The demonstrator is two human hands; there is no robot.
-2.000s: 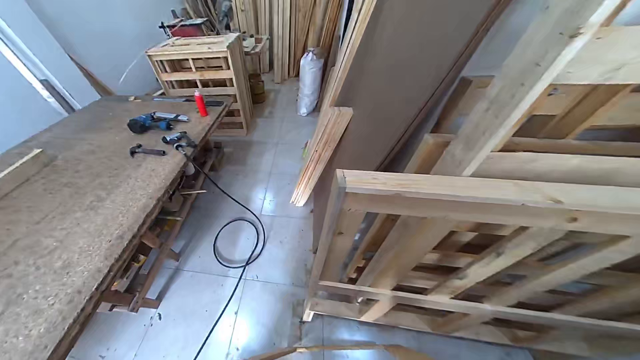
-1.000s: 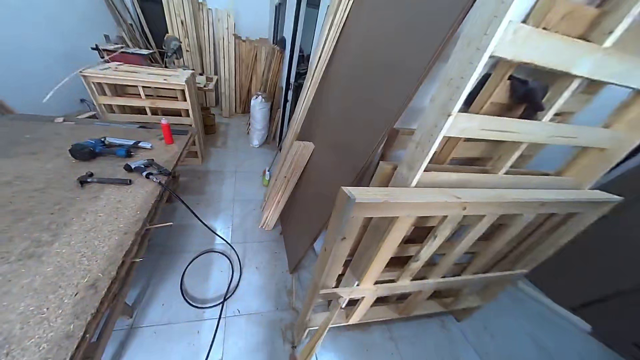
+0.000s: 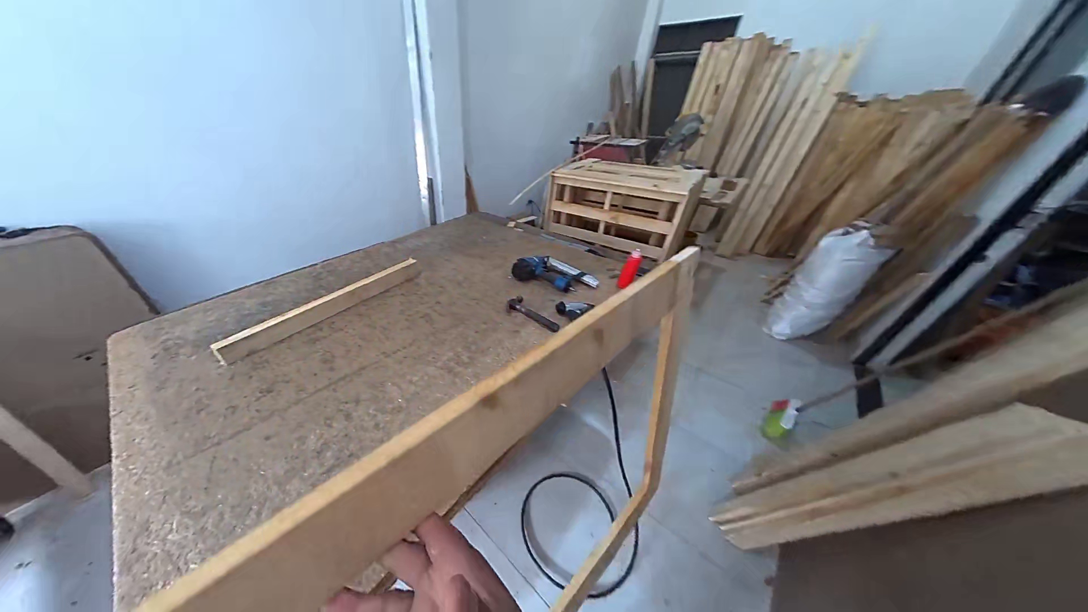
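A light wooden frame (image 3: 510, 387) is raised at a slant across the foreground, its upper rail over the edge of the particle-board workbench (image 3: 357, 399). My right hand (image 3: 438, 574), low in the view, has its fingers curled at the lower edge of that rail, holding it; part of its grip is hidden behind the wood. My left hand is out of view. A loose wooden strip (image 3: 314, 310) lies on the bench. Farther back on it are a claw hammer (image 3: 534, 314), a blue and black power tool (image 3: 541, 272), another tool (image 3: 575, 309) and a red bottle (image 3: 629, 269).
A black hose or cable (image 3: 529, 510) loops on the tiled floor beside the bench. A slatted wooden crate (image 3: 620, 208) stands past the bench's far end. Planks (image 3: 765, 127) lean on the back wall near a white sack (image 3: 824, 280). Stacked boards (image 3: 918, 476) jut in at right.
The view has swung left towards the bench. The slatted frame standing at right in the earlier frames is no longer seen there, and my right hand is now in view on a raised wooden frame.
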